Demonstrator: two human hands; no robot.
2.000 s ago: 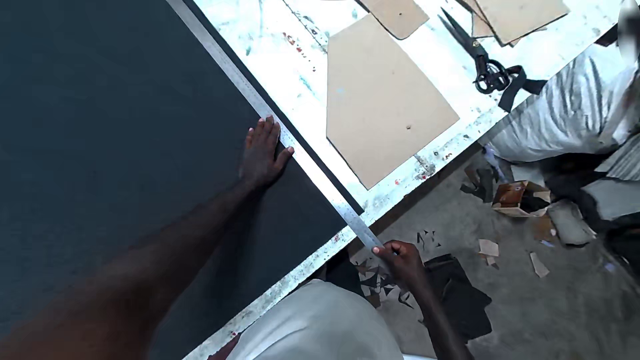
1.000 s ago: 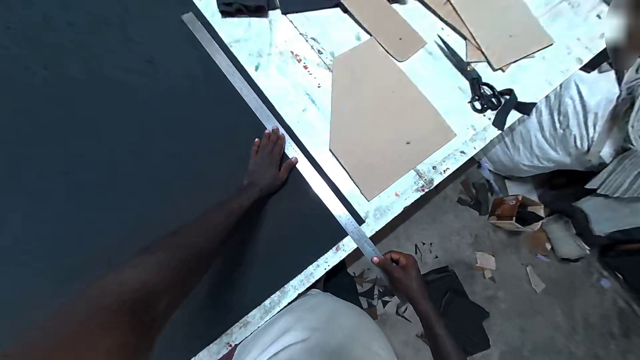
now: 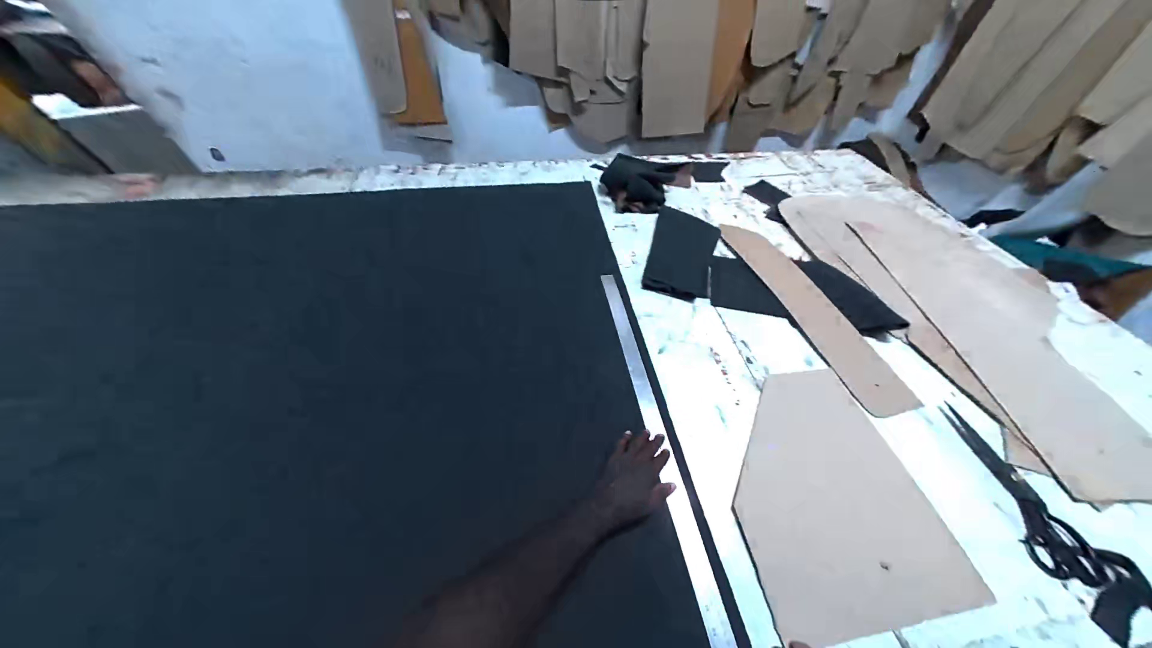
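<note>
A large sheet of black fabric lies spread over the left of the white table. Along its right edge runs a long metal ruler, with a narrow black strip of fabric showing beyond it. My left hand lies flat on the fabric with fingers apart, its fingertips and thumb pressing on the ruler. Of my right hand, only what may be a fingertip shows at the bottom edge; the rest is out of view, as is the ruler's near end.
Right of the ruler lie a cardboard pattern piece, a narrow one, larger stacked ones, folded black fabric pieces and black-handled scissors. Cardboard patterns hang on the wall behind the table.
The view has tilted up toward the wall. My right hand, at the ruler's near end in both earlier frames, has dropped almost wholly out of view. My left hand still presses on the ruler.
</note>
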